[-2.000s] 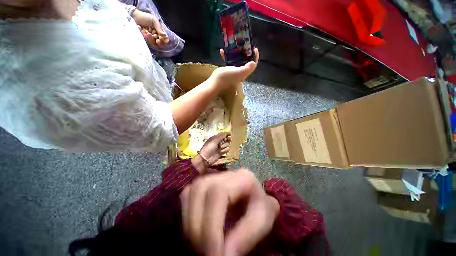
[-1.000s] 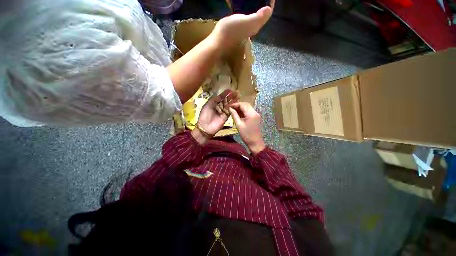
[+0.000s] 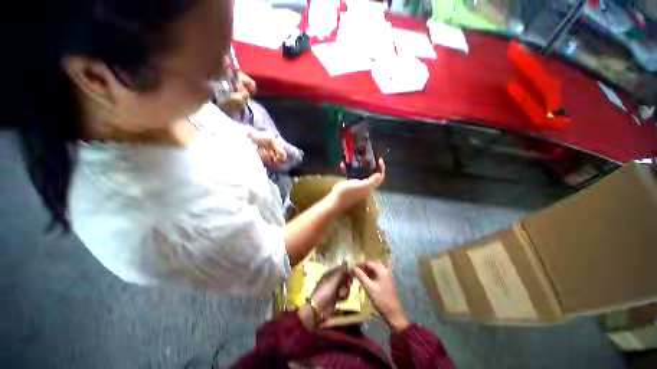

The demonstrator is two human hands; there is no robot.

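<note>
My left hand (image 3: 330,288), with a thin gold-coloured bracelet, is curled palm up over the open carton. Small reddish-brown pieces (image 3: 343,288) seem to lie in it, blurred and partly hidden by the fingers. My right hand (image 3: 380,287) meets its fingertips from the right, thumb and fingers pinched together; whether a piece is between them cannot be made out. The open brown carton (image 3: 376,234) with a torn rim is below the hands. Yellow pieces (image 3: 307,279) and pale scraps (image 3: 337,241) lie inside it.
A person in a white blouse (image 3: 187,209) stands close on the left, forearm over the carton, holding a smartphone (image 3: 359,150). Another person's hands show behind. A red-topped bench (image 3: 461,79) bears papers and a black object. Brown cartons (image 3: 598,245) stand at right.
Two seconds ago my right hand was raised near the camera; it has since joined my left hand over the carton. The view has now tilted up, showing the bench and the phone.
</note>
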